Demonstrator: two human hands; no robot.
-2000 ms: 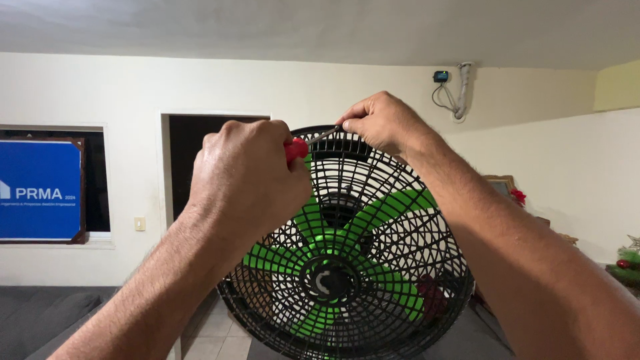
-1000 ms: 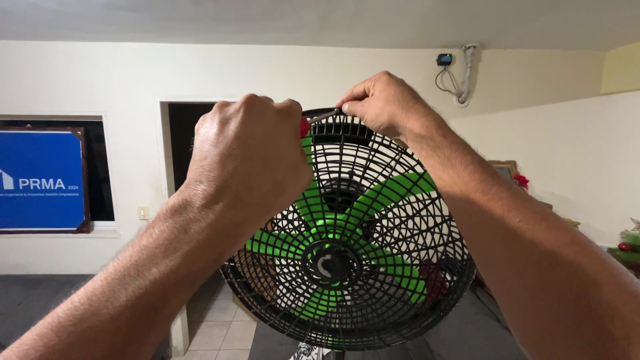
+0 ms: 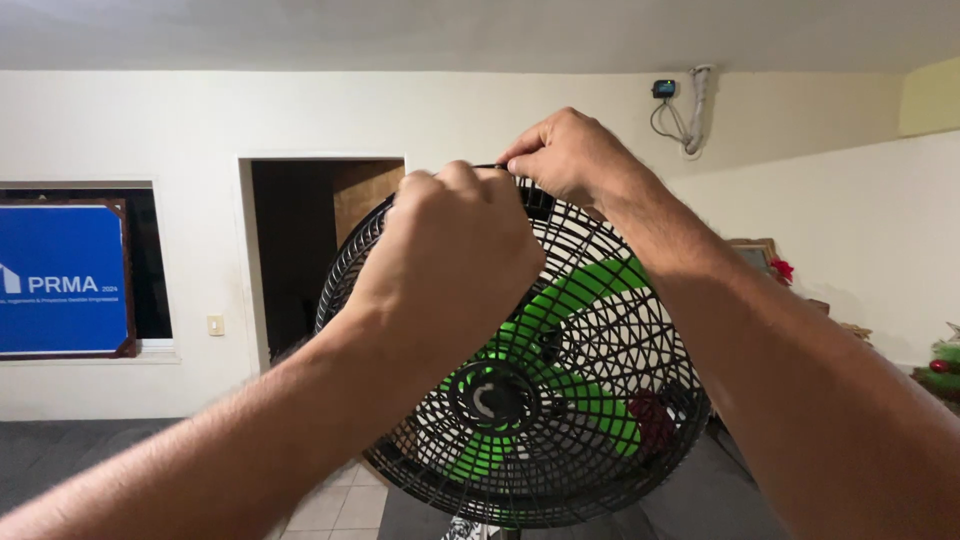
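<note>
A fan with a black grille [image 3: 600,330] and green blades [image 3: 589,285] stands upright in front of me. My left hand [image 3: 457,255] is closed in a fist at the upper left of the grille, its back to the camera; whatever it holds is hidden now, though a red handle showed in it earlier. With thumb and forefinger my right hand [image 3: 574,161] pinches at the top of the grille rim, beside the left knuckles. What lies between those fingertips is too small to tell.
Behind the fan are a dark doorway [image 3: 292,255] and grey upholstered furniture [image 3: 67,457]. A framed blue sign [image 3: 64,315] stands at the left. Cables hang from a small device [image 3: 664,88] on the wall. Christmas greenery [image 3: 941,375] is at the right edge.
The red handle that showed at my left fist is now hidden. My left hand has turned and now covers more of the grille's upper left. My right hand remains at the top rim.
</note>
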